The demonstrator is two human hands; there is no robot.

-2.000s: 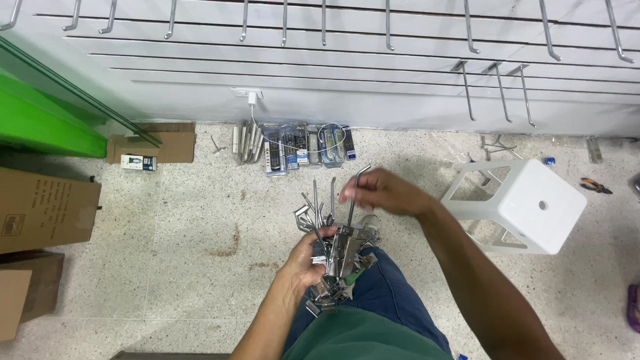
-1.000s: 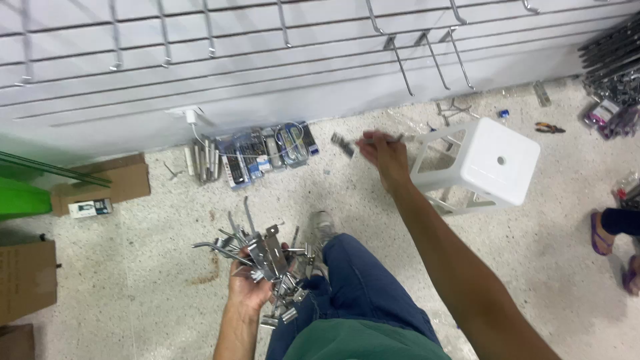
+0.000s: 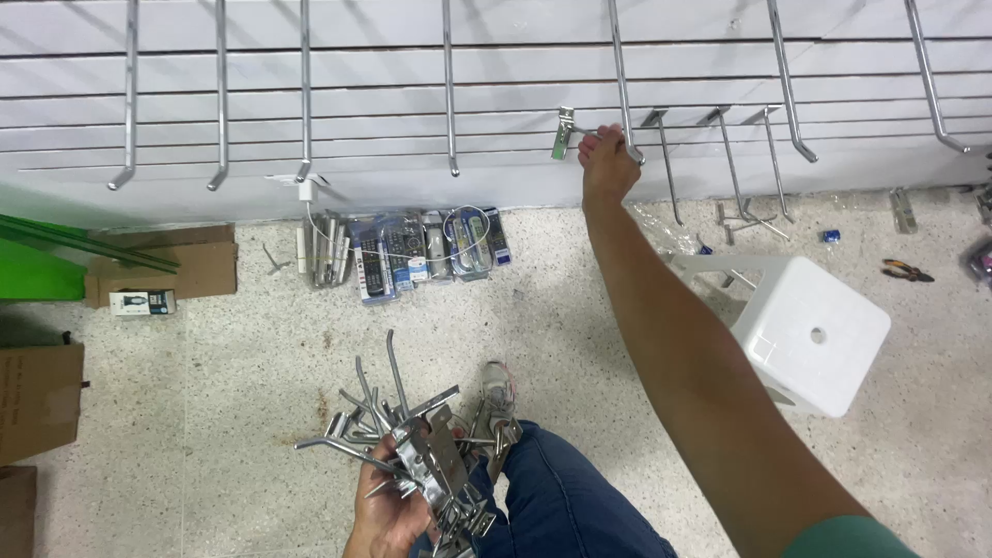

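Note:
My left hand [image 3: 391,504] is closed around a bunch of metal slatwall hooks [image 3: 434,457], low in the view above my jeans. Their prongs point up and to the left. My right hand [image 3: 610,167] reaches out to the white slatwall [image 3: 511,93] and grips the rod of a single metal hook [image 3: 563,133], whose flat back plate is tilted near the lower grooves. Whether the plate touches the wall, I cannot tell. Long mounted hooks [image 3: 448,93] stick out of the wall on both sides, and shorter ones [image 3: 726,155] are just right of my right hand.
Packaged remote controls [image 3: 403,256] lie on the floor along the wall, beside a power plug [image 3: 308,190] with a white cord. A white plastic stool [image 3: 825,333] stands at the right, with pliers [image 3: 907,270] beyond it. Cardboard boxes [image 3: 39,403] are at the left.
My right hand has moved out to the wall with the single hook. My left hand still holds the bunch low down. The view has shifted.

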